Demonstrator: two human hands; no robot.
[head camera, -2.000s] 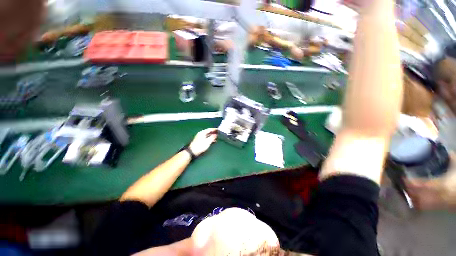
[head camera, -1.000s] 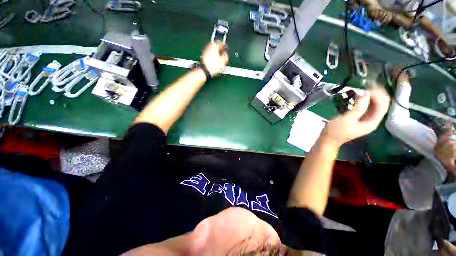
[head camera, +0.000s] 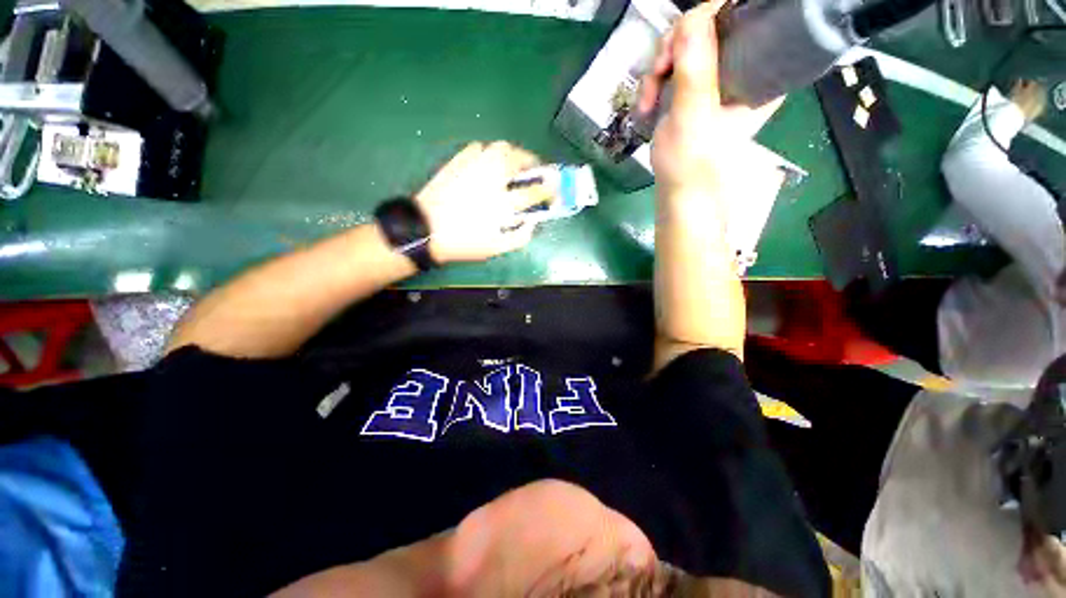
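Note:
My left hand (head camera: 485, 201), with a black band on the wrist, holds a lock body (head camera: 572, 189) with a blue-and-white face above the green bench; the rest of the piece is hidden by my fingers. My right hand (head camera: 690, 88) grips a thick grey electric screwdriver (head camera: 777, 49) over the screw feeder. The feeder (head camera: 617, 117) is a silver-and-black box with a small metal mechanism at its front. My right hand and the screwdriver cover part of it. The driver's tip is not clearly seen.
A second screw feeder (head camera: 99, 158) stands at the left, with a loop-shaped piece (head camera: 16, 164) beside it. A white paper sheet (head camera: 754, 199) and black plates (head camera: 859, 164) lie right of my right arm. A person in a light sleeve (head camera: 1005, 175) sits at the right.
My left hand has come back toward the bench's near edge with a lock piece in it. My right hand has moved up over the feeder and now visibly holds the screwdriver. The view has shifted closer.

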